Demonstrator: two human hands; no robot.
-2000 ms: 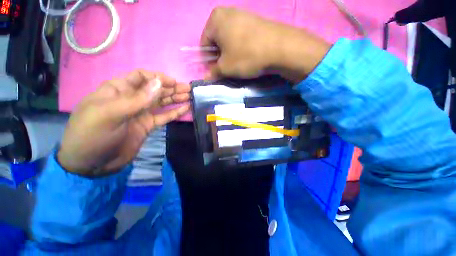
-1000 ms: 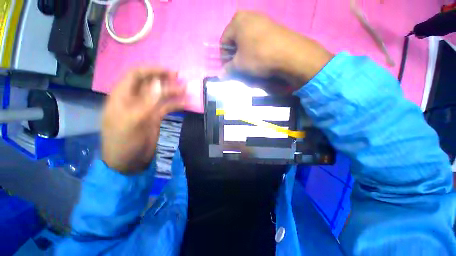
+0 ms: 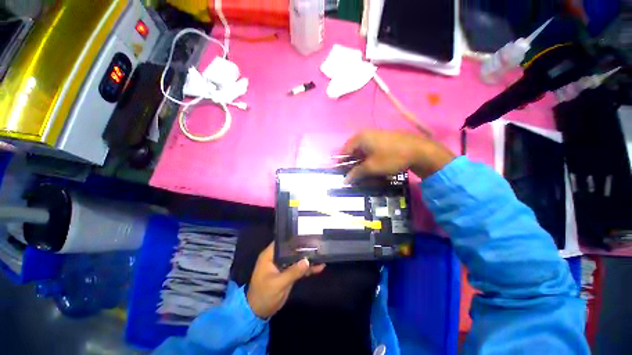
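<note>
The open-backed tablet [image 3: 346, 244] lies partly over the pink mat's front edge and partly over my lap. Its back shows silver-white panels, black strips and a yellow flex cable [image 3: 374, 224]. Glare covers its upper left part. My left hand [image 3: 281, 279] holds the tablet's lower left edge, thumb on top. My right hand [image 3: 388, 154] is above the tablet's far edge and grips thin tweezers [image 3: 344, 160], their tips pointing left. The fingers under the tablet are hidden.
Yellow-topped heating device [image 3: 62, 69] at left; tape roll [image 3: 205, 123] and white charger [image 3: 220, 78] beside it. Bottle [image 3: 307, 24], crumpled wipe [image 3: 344, 71] and tablet on white [image 3: 418, 28] at the back. Black handpiece [image 3: 513, 97] and second black tablet [image 3: 537, 177] at right. Blue bins below.
My left hand has moved from beside the tablet to its lower left edge and taken hold. My right hand still grips the tweezers. The view has shifted, showing more of the bench.
</note>
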